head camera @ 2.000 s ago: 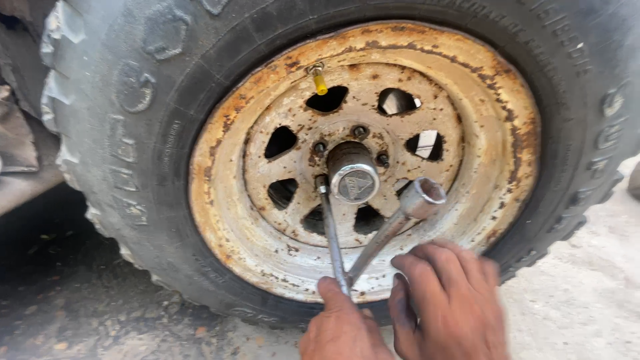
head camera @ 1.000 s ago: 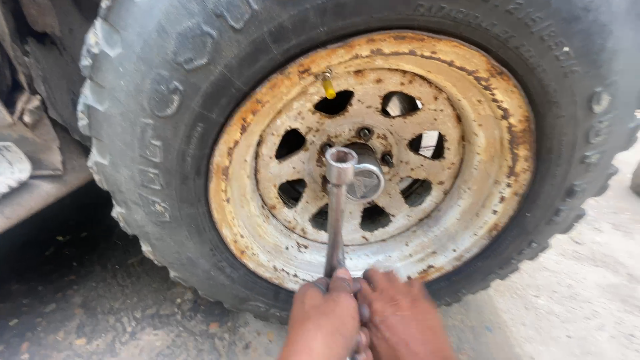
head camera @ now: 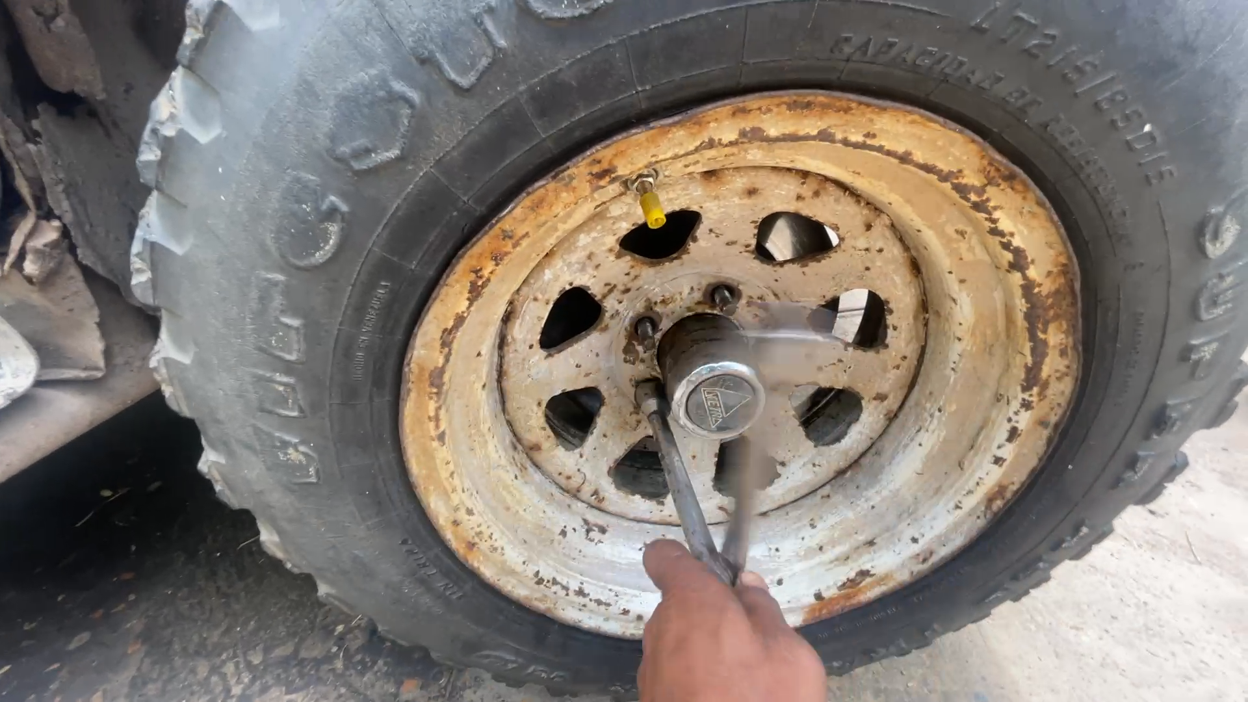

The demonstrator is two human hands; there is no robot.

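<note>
A four-way lug wrench reaches from the lower middle of the head view to the wheel. The end of one arm sits at the lower-left stud position, left of the chrome hub cap. Other arms of the wrench are blurred, in front of and to the right of the hub. What appears to be my left hand is closed around the wrench near its crossing. My right hand is out of view. The rusty cream steel wheel rim shows bare-looking studs above the hub.
A large black off-road tyre with raised lettering surrounds the rim. A valve stem with a yellow cap is at the rim's upper left. Worn vehicle bodywork borders the tyre on the left. Rough ground lies below and to the right.
The right hand, beside the left one in both earlier frames, has left the view. The wrench arms have turned; the socket that stood in front of the hub one second ago no longer covers it.
</note>
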